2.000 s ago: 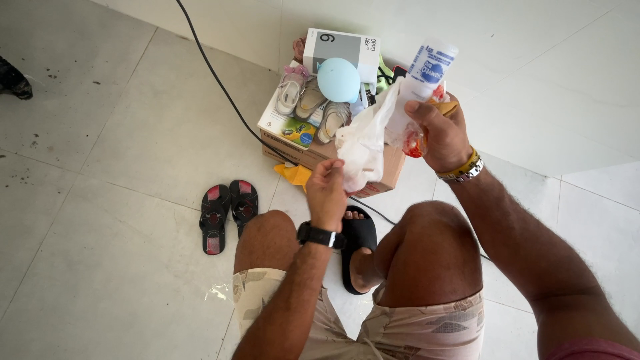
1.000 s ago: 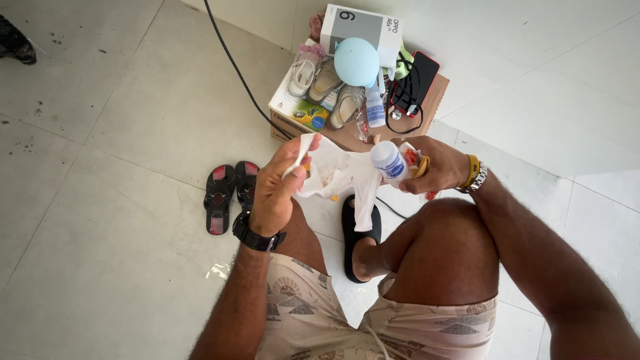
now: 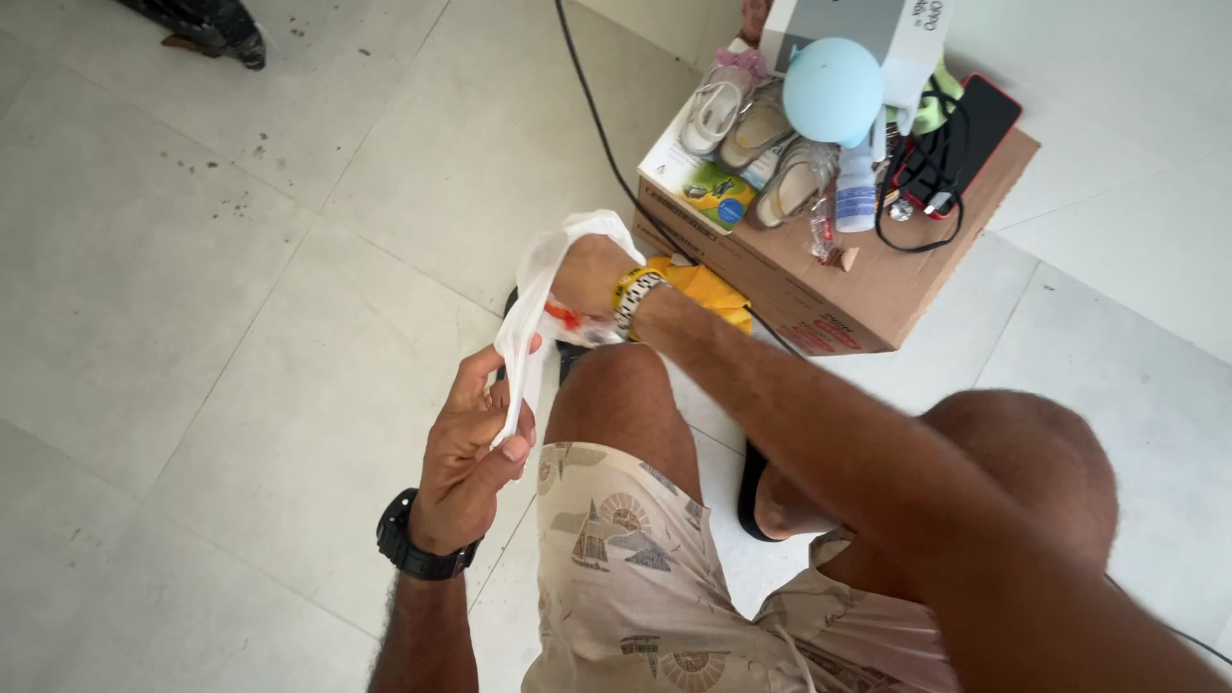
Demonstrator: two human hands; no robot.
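Note:
My left hand pinches the rim of a thin white plastic bag between thumb and fingers, left of my knee. My right hand reaches into the bag's mouth, its fingers hidden by the plastic. Something red-orange and some clear wrapping show just below that hand; whether it grips them cannot be seen.
A cardboard box carries shoes, a pale blue ball or balloon, a blue-labelled bottle, a phone and a black cable. Beside it lies yellow material. Another person's foot is at top left.
My right hand, which held a white bottle with a blue label and other items, has moved left into the bag. The bottle no longer shows in it. My left hand still holds the bag.

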